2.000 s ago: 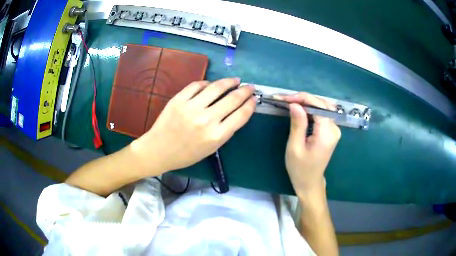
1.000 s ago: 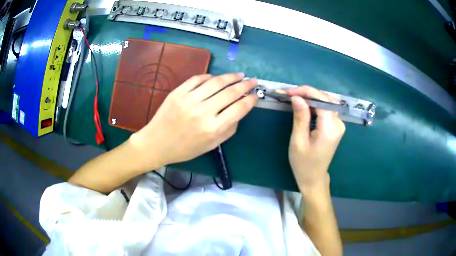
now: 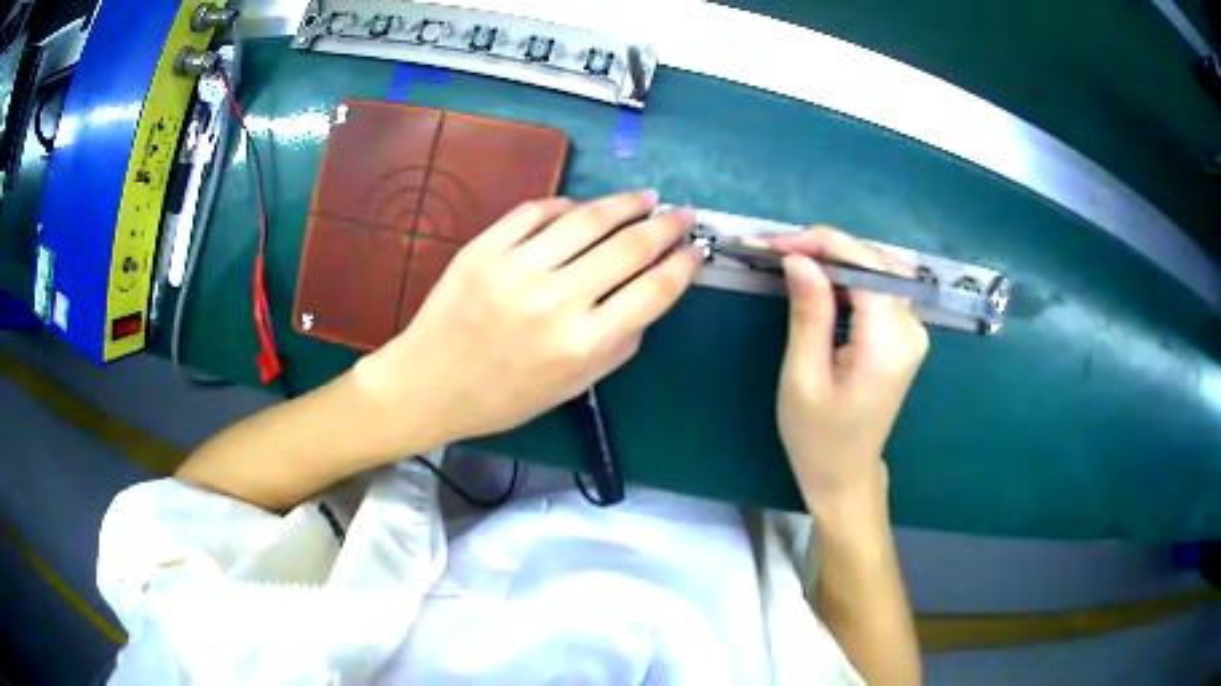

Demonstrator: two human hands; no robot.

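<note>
A grey metal carrier bar (image 3: pixel 961 308) lies on the green mat, its left part hidden under my left hand. Small components sit in its nests; one (image 3: pixel 702 244) shows at my left fingertips. My left hand (image 3: pixel 536 302) lies palm down over the bar's left end, with its fingertips on the bar. My right hand (image 3: pixel 850 342) holds flat metal tweezers (image 3: pixel 877 280) pen-like between thumb and fingers. The tweezers' tips point left at the component beside my left fingertips. Whether they grip it is too small to tell.
A brown test plate (image 3: pixel 362 174) lies left. Another carrier bar (image 3: pixel 509 60) lies behind it. A blue box with yellow panel (image 3: pixel 101 148), grey cable and red clip lead (image 3: pixel 263 315) are far left. A black probe pen (image 3: pixel 599 449) lies near the front edge. A metal rail (image 3: pixel 870 114) crosses behind.
The view has shifted slightly. Both hands keep nearly the same place on the bar, and the tweezers' tips stay at the same component.
</note>
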